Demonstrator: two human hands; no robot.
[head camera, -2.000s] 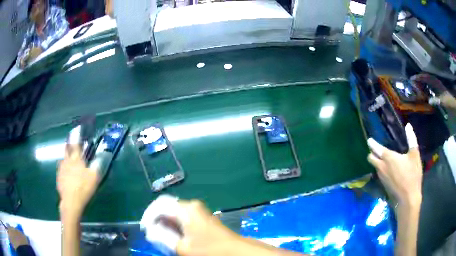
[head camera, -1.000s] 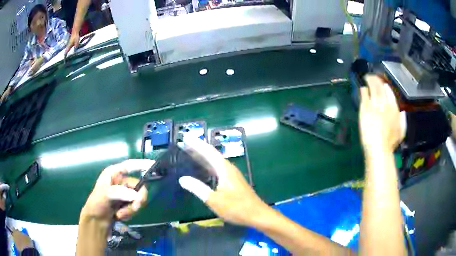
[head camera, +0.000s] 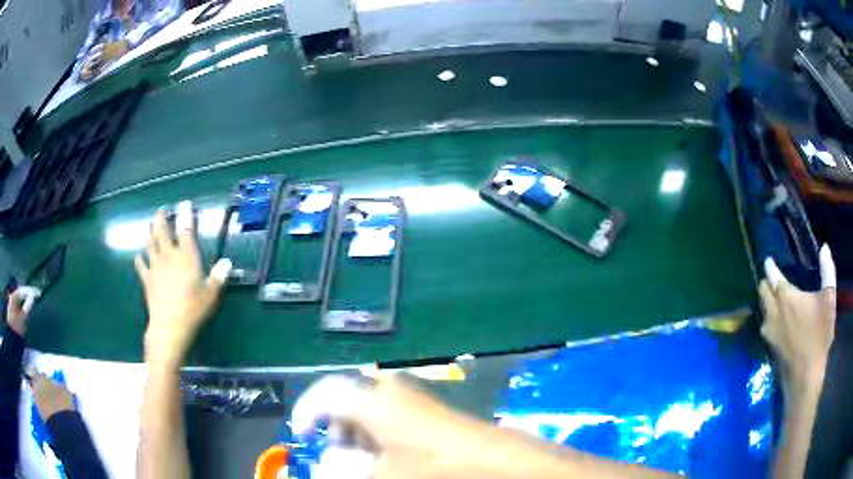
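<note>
Three phone middle frames (head camera: 396, 271) lie side by side on the green conveyor belt (head camera: 468, 309), with blue film at their upper ends. Another middle frame (head camera: 569, 224) lies slanted farther right, also with blue film. My left hand (head camera: 178, 276) is over the belt just left of the row, fingers spread, holding nothing visible. My right hand (head camera: 360, 416) is blurred at the bottom, below the belt's near edge, beside a small blue and white patch and an orange curved object (head camera: 271, 462). Its fingertips and any grip are unclear.
Another person's hand (head camera: 800, 313) is at a dark part beside the press on the right. A blue film heap (head camera: 636, 402) lies on the near ledge. A black tray (head camera: 75, 159) is far left. A neighbour's hand (head camera: 21, 304) is at the left edge by a dark frame.
My hands have parted and the middle frame between them is no longer seen there. My right hand has moved down to the ledge. The other person's hand has left the press fixture. The view has shifted.
</note>
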